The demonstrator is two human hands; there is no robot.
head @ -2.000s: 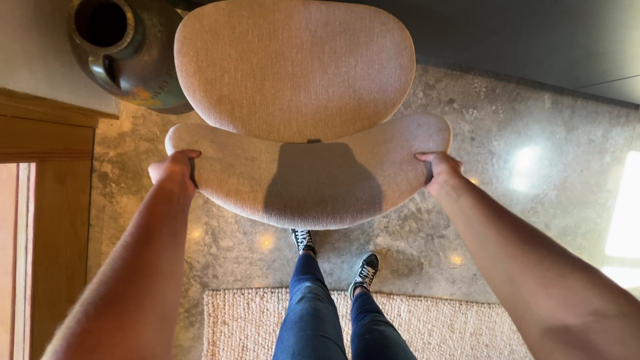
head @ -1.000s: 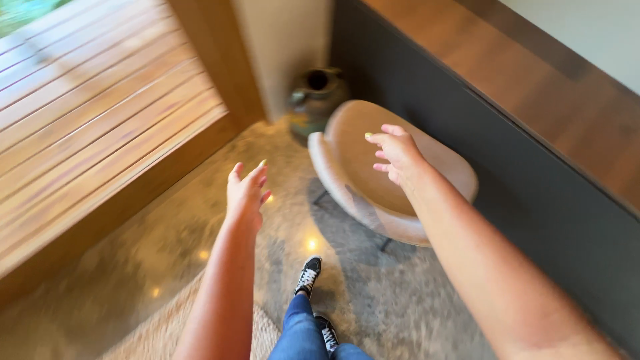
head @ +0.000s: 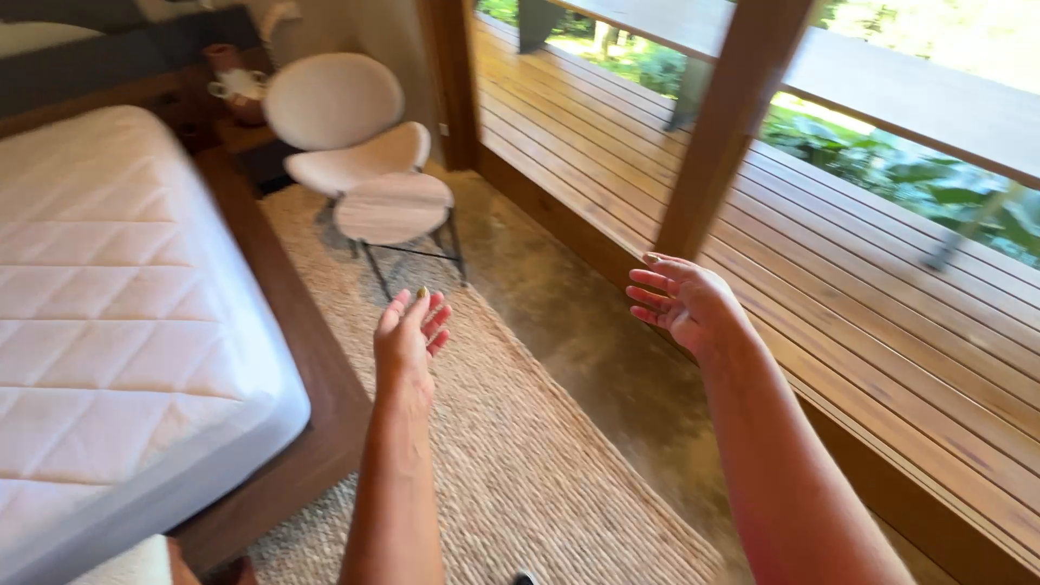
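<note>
Both hands are held out in mid-air with nothing in them. My left hand has its fingers apart above the woven rug. Beyond it, nearer the far wall, stands an upholstered chair with a rounded back, and a small round table or stool on thin dark legs is in front of it. My right hand is raised with spread fingers, in line with the wooden door frame. Neither hand touches anything.
On the left, a mattress with a quilted cover lies on a wooden bed platform. A clay vase stands by the far wall. Wooden decking and green plants are outside on the right. Concrete floor borders the rug.
Two seconds ago both hands gripped a light upholstered chair; one second ago they were off it, with fingers apart. The view has swung widely to the bed and decking.
</note>
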